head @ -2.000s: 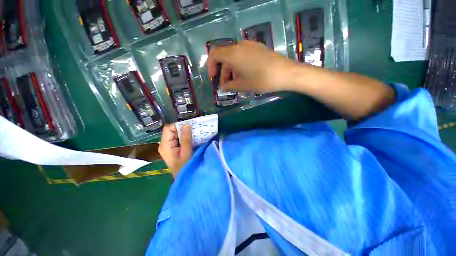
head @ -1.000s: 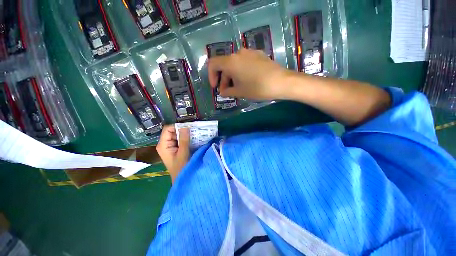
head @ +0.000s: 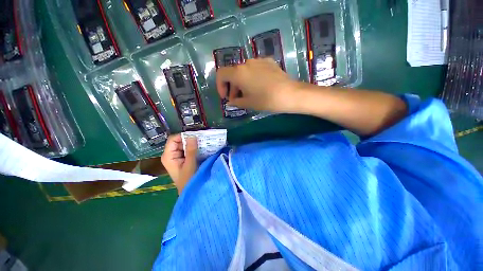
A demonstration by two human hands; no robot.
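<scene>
My left hand (head: 180, 160) holds the white printed label strip (head: 211, 141) between thumb and fingers, just below the blister tray. My right hand (head: 253, 84) is over a black-and-red phone body (head: 231, 55) in the near row of the clear blister tray (head: 149, 51). Its fingers are bent down at the middle of that phone and hide part of it. Whether a label is between the fingertips cannot be seen. Other phone bodies (head: 184, 97) lie in the pockets on both sides.
Another tray with phones (head: 63, 123) is at the left. A long white ribbon (head: 63, 168) hangs over a brown cardboard box (head: 87, 189) at lower left. A record sheet (head: 425, 33) and stacked clear trays (head: 466, 58) are at the right.
The whole view has shifted slightly, with the tray a little further left. My right hand stays over the same phone, and my left hand keeps holding the label strip.
</scene>
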